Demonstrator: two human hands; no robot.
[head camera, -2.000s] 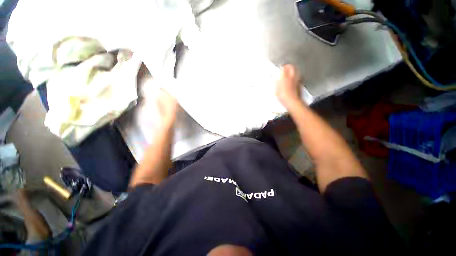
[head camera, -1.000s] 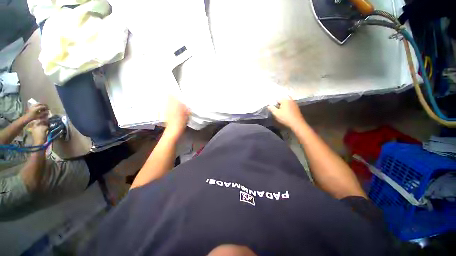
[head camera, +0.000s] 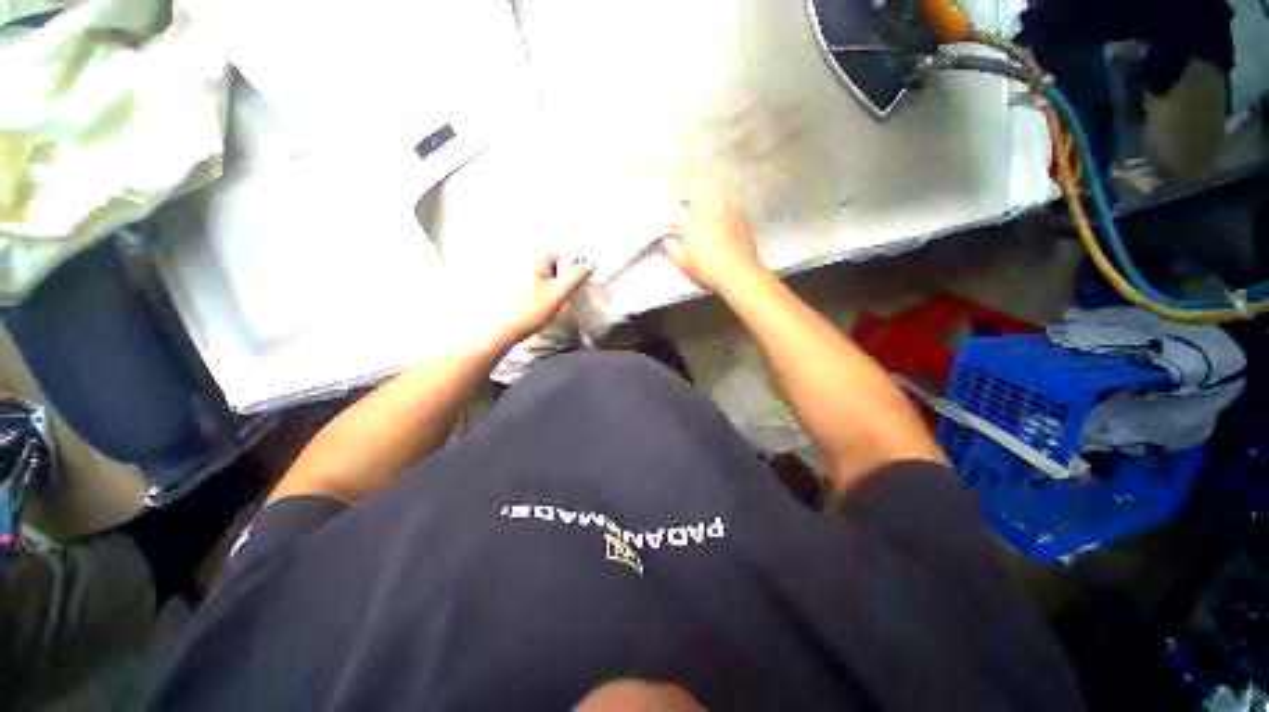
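A white garment (head camera: 362, 237), washed out against the pale table cover, lies at the front of the pressing table, with a small dark label (head camera: 436, 141) by its curved opening. My left hand (head camera: 554, 295) pinches cloth at the table's front edge, and some greyish-white cloth (head camera: 592, 309) hangs between my hands. My right hand (head camera: 713, 239) pinches the garment's edge a little to the right, its fingertips on the cloth. The exact outline of the garment is hard to see.
A dark steam iron (head camera: 870, 53) with an orange handle stands at the back right, its hoses (head camera: 1099, 209) running right. A cream cloth pile (head camera: 105, 139) and a navy padded block (head camera: 105, 341) are left. Blue basket (head camera: 1044, 417) and red cloth (head camera: 932, 341) lie below; another person's arm (head camera: 1190, 118) shows.
My hands have come closer together, narrowing the cloth held between them. The view has shifted, so the pile, label and iron sit further left in the picture.
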